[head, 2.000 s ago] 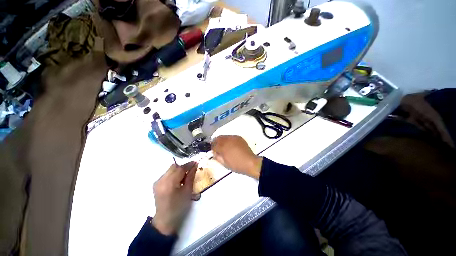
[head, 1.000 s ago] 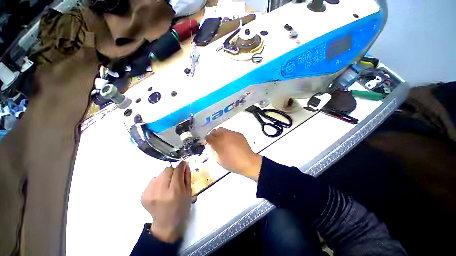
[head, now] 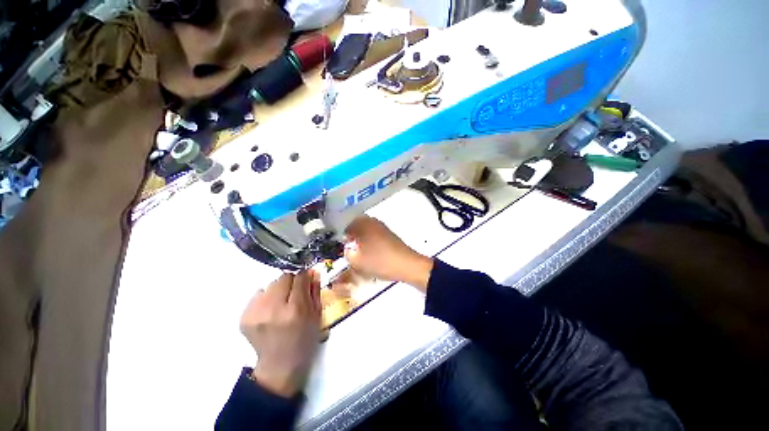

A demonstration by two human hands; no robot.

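Note:
The white sewing machine [head: 379,143] with a blue stripe and "JACK" lettering stands across the white table. My left hand [head: 282,324] is at the left end of the head, fingertips pinched together just in front of the needle area [head: 319,246]. My right hand [head: 381,252] is on the other side of it, fingers bent close to the presser foot. Whether either hand holds thread is too small to tell. The stained needle plate [head: 339,296] lies below and between the hands.
Black-handled scissors [head: 455,206] lie under the machine arm. A dark pen with red [head: 567,197] and green snips [head: 611,162] lie further right. Long brown fabric [head: 80,236] hangs at the left. Dark and red thread cones [head: 276,77] lie behind the head.
The view has shifted a little. My left hand has moved up close to the needle area and stays there. My right hand has barely moved.

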